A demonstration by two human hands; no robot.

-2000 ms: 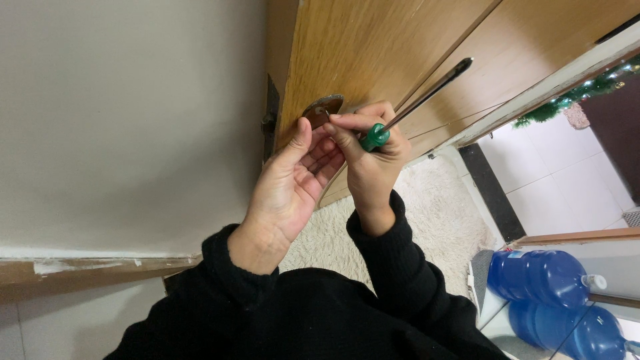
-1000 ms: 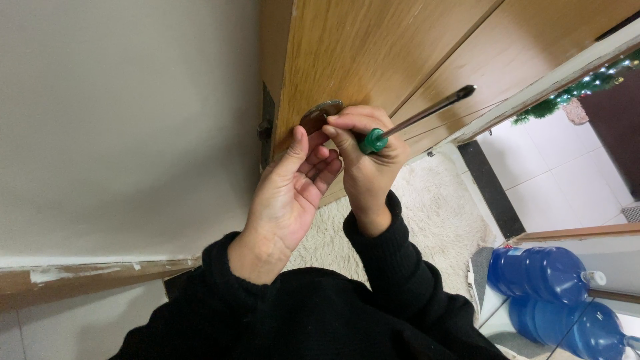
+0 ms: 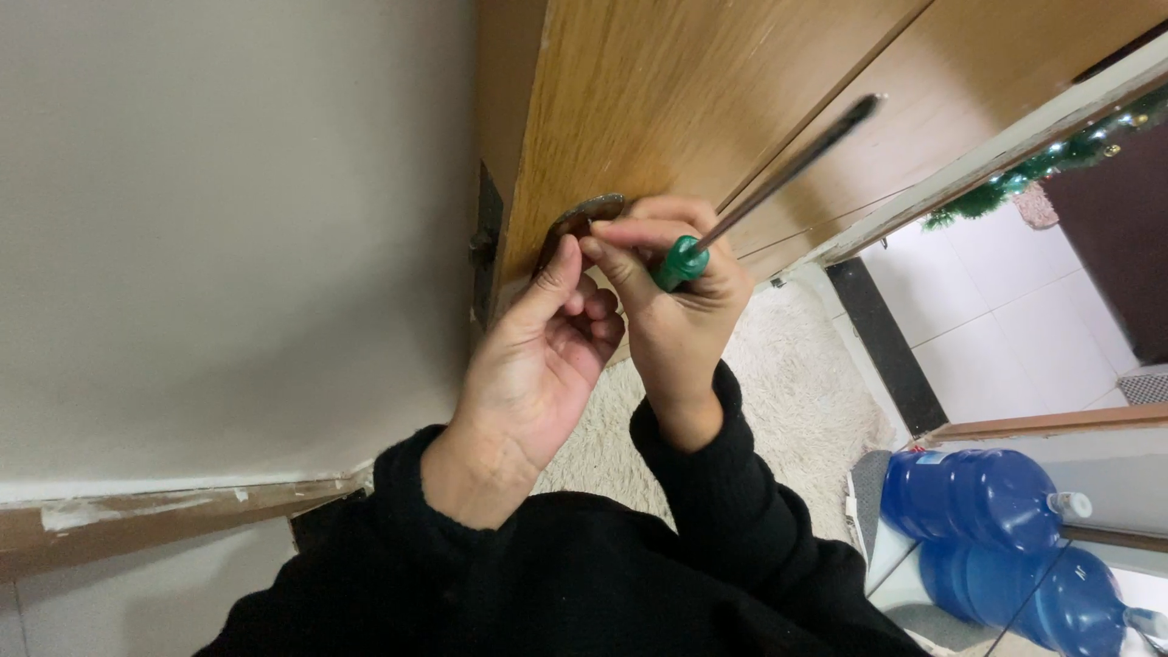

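My right hand holds a screwdriver by its green handle, tucked in the palm, with the long metal shaft pointing up and right, away from the door fitting. The right thumb and forefinger pinch together at a round metal plate on the wooden door; a tiny thing, too small to name, shows at their tips. My left hand is palm up with curled fingers, its thumb by the plate's lower edge and close to the right fingertips. Whether the left fingers grip anything is hidden. A metal latch plate sits in the door's edge.
A plain wall stands close on the left. Below the door lies a shaggy cream rug. Two large blue water bottles lie at the lower right. Beyond the doorway are a lit green garland and white floor tiles.
Both hands stay at the round plate. The screwdriver's shaft has tilted slightly within my right hand's hold.
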